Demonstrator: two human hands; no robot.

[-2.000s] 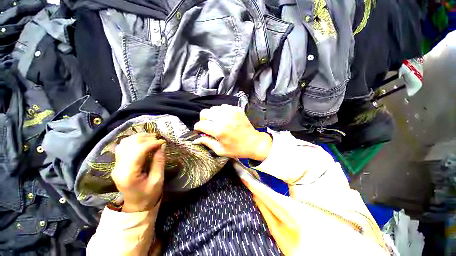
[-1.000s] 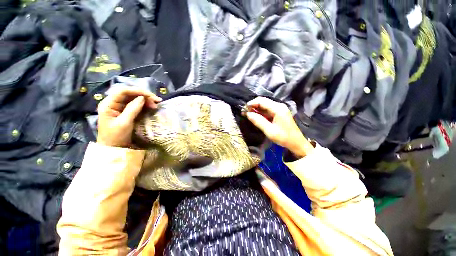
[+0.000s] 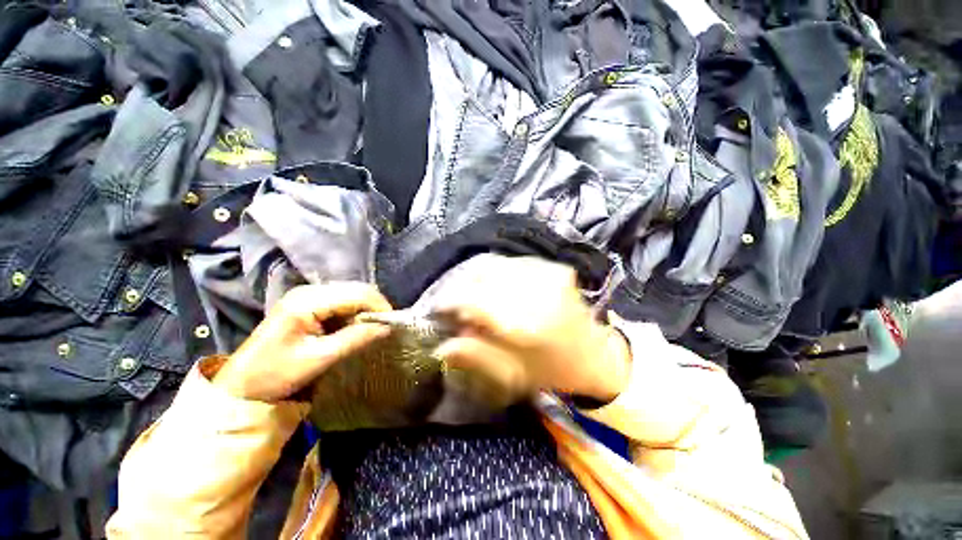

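Observation:
A grey-black denim jacket, partly turned to its pale wrong side, is held over my lap; its yellow embroidery (image 3: 369, 385) shows below my hands. My left hand (image 3: 306, 343) pinches a fold of the cloth at its upper edge between thumb and fingers. My right hand (image 3: 527, 327) is blurred and lies close to the right of my left hand, over the cloth. Its fingertips are by the embroidery; what they hold cannot be made out. A black fabric section (image 3: 501, 234) of the piece arches above my hands.
A heap of grey and black denim jackets (image 3: 622, 137) with brass-coloured buttons lies in front and to the left. More yellow embroidery (image 3: 860, 158) shows on a black piece at the right. Grey floor (image 3: 897, 422) shows at the lower right, with a pale and red item (image 3: 884, 335) beside the heap.
My hands were spread apart with the embroidery laid out wide between them. They are now close together, the cloth is folded, and less embroidery shows. The view has shifted.

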